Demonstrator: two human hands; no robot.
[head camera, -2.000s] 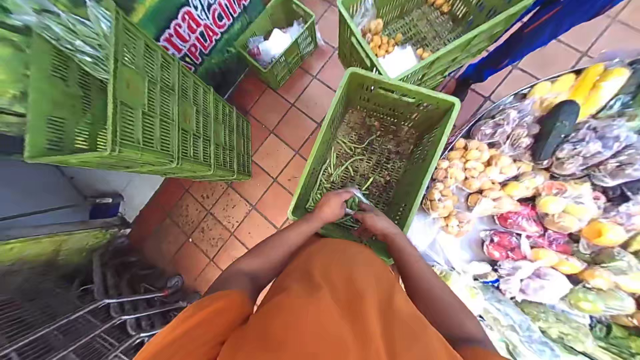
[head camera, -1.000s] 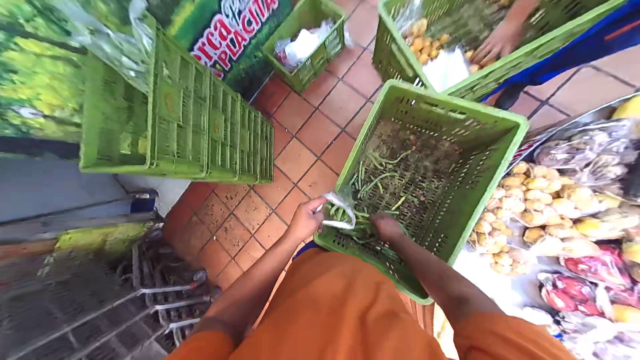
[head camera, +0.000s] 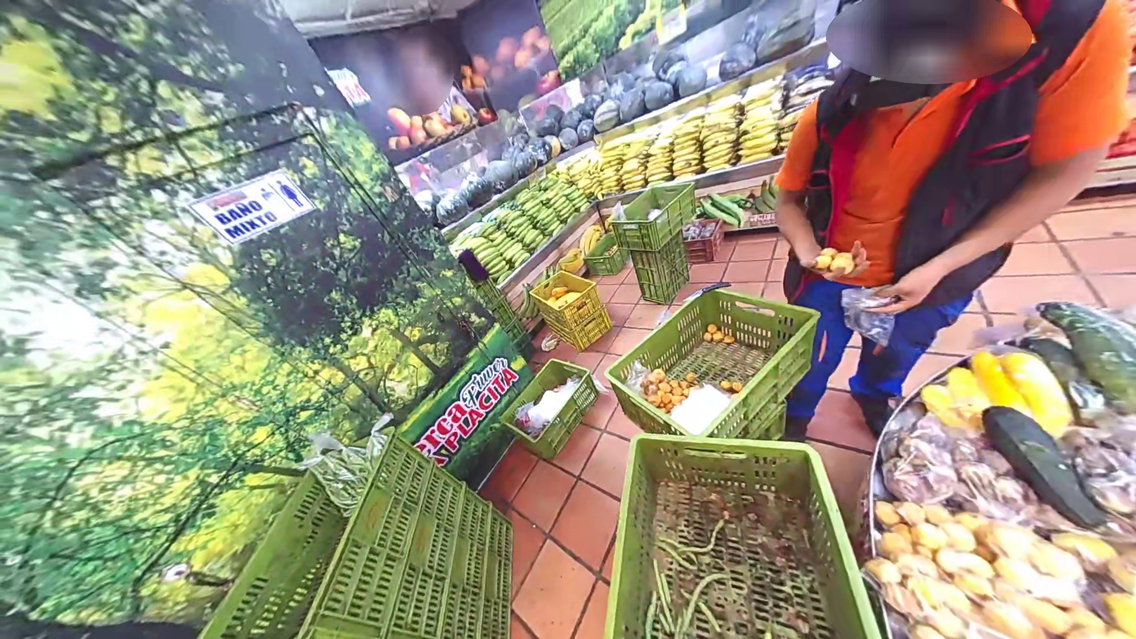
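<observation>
Neither of my hands shows in the view now. At the bottom centre stands a green plastic crate (head camera: 632, 532) with some green beans (head camera: 688, 577) and brown debris on its slatted floor. Behind it, another green crate (head camera: 803, 342) holds small yellow potatoes (head camera: 666, 390) and a white bag (head camera: 701, 408). A co-worker (head camera: 923, 169) in an orange shirt and dark vest stands beside that crate, with a few small potatoes (head camera: 836, 260) in one hand and a clear plastic bag (head camera: 868, 315) in the other.
Stacked green crates (head camera: 426, 550) topped with plastic bags (head camera: 351, 466) stand at the lower left, beside a printed wall. A small green crate (head camera: 550, 408) sits on the tiles. At the right is a round display (head camera: 874, 497) of bagged produce. Banana shelves (head camera: 648, 160) line the back.
The view has swung up from the bean crate to the shop and the co-worker. Both my hands, earlier over the beans with a plastic bag, have left the view.
</observation>
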